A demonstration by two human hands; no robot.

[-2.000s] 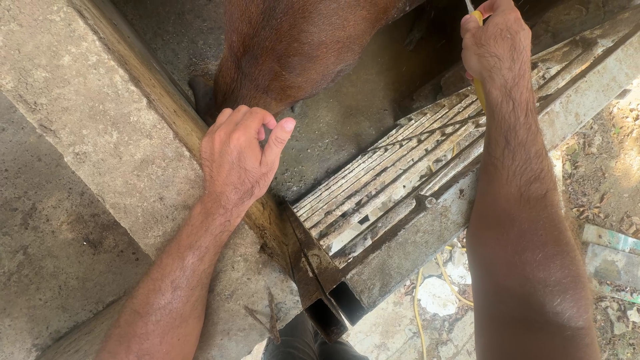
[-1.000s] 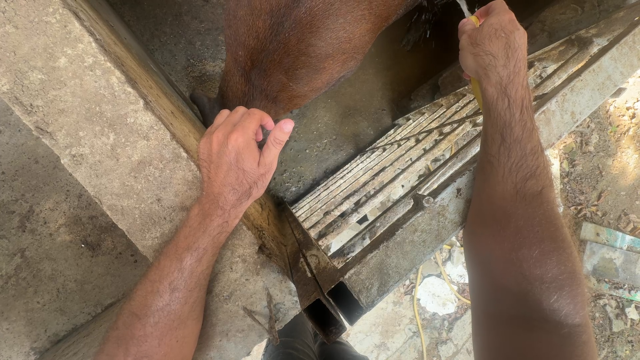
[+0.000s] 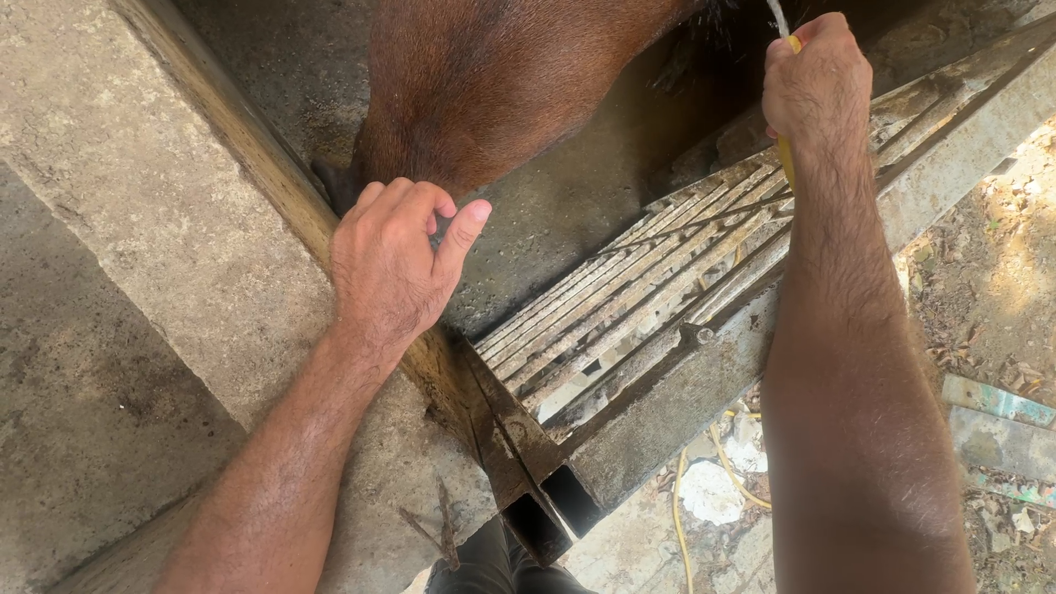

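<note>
A brown short-haired animal [image 3: 495, 91] stands at the top middle, beyond a concrete wall; most of its body is out of view. My left hand [image 3: 396, 256] is at the inner edge of the wall top, close below the animal's brown coat, fingers curled and thumb apart, with nothing visible in it. At the upper right, my right hand [image 3: 821, 82] is closed around a yellow hose [image 3: 786, 161]. Water [image 3: 778, 16] streams from the hose end towards the top of the view, where dark wet hair shows.
The thick concrete wall [image 3: 206, 206] runs along the left. A metal barred gate [image 3: 643, 289] with a square-tube frame [image 3: 676, 396] slants up to the right. Beyond it, a yellow hose or cable [image 3: 681, 520] and flat scrap pieces [image 3: 1002, 441] lie on the ground.
My right hand has shifted slightly with the hose still in it. Splashing water shows near the top one second ago. My left hand has stayed in place.
</note>
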